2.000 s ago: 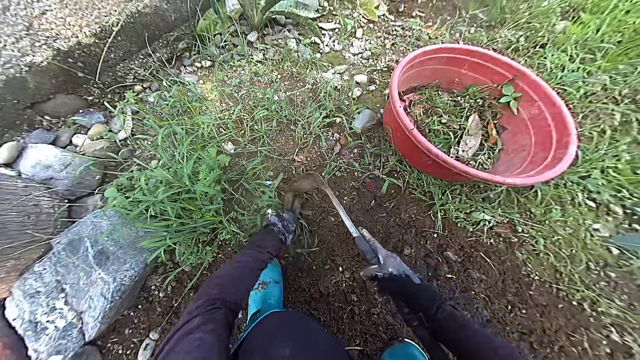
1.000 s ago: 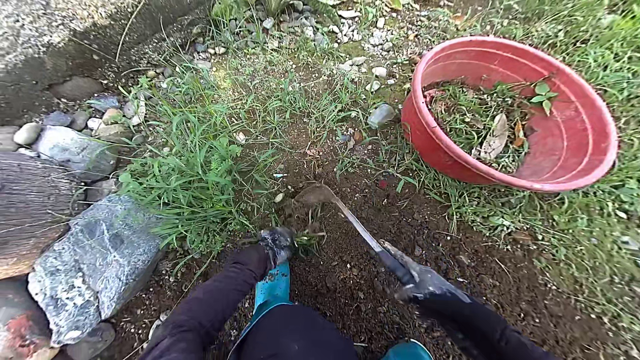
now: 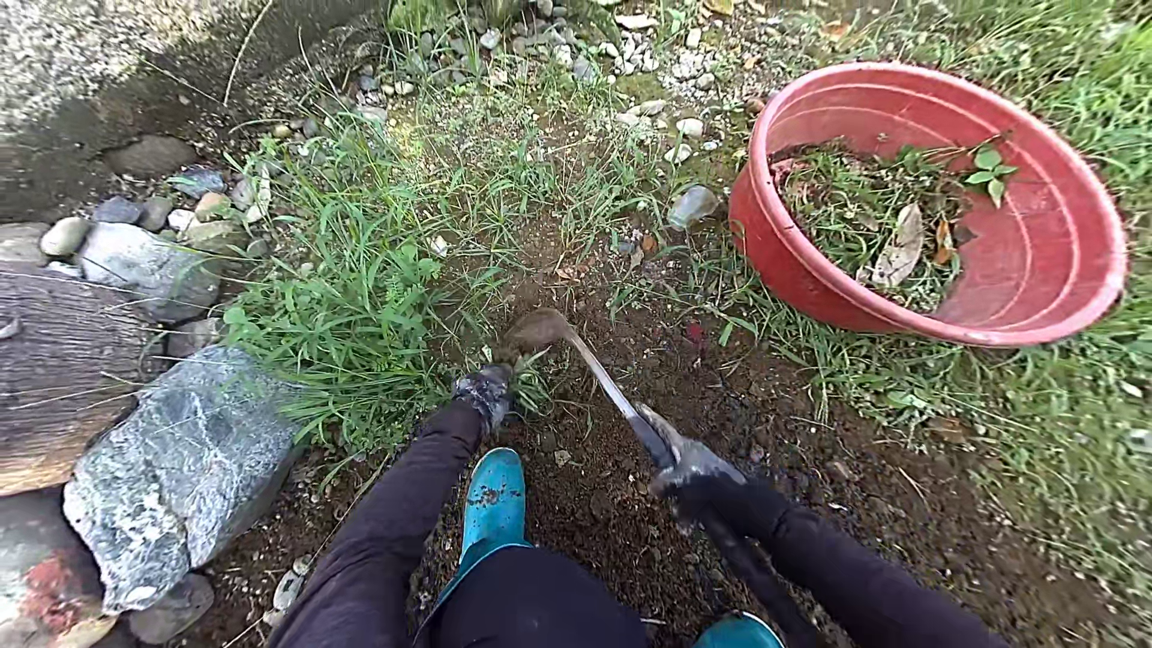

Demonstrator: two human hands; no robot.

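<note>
My right hand point(image 3: 697, 463), in a soiled glove, is closed around the dark handle of a long-handled hand hoe point(image 3: 601, 376). The hoe's soil-coated curved blade point(image 3: 537, 330) rests at the edge of the bare soil, just above my left hand. My left hand point(image 3: 486, 394), gloved too, is low by a small tuft of grass point(image 3: 533, 385); its fingers are partly hidden, and the grass pokes out beside them. To its left grows a thick clump of green grass point(image 3: 360, 333).
A red plastic tub point(image 3: 900, 319) holding pulled weeds stands at the right. Large rocks point(image 3: 193, 459) and a wooden stump point(image 3: 67, 369) line the left, below a concrete edge point(image 3: 117, 99). My teal rubber boot point(image 3: 495, 504) stands on dark soil.
The hoe blade and my left hand stay close together at the soil's edge. The view has shifted, so the tub and rocks sit differently in the picture.
</note>
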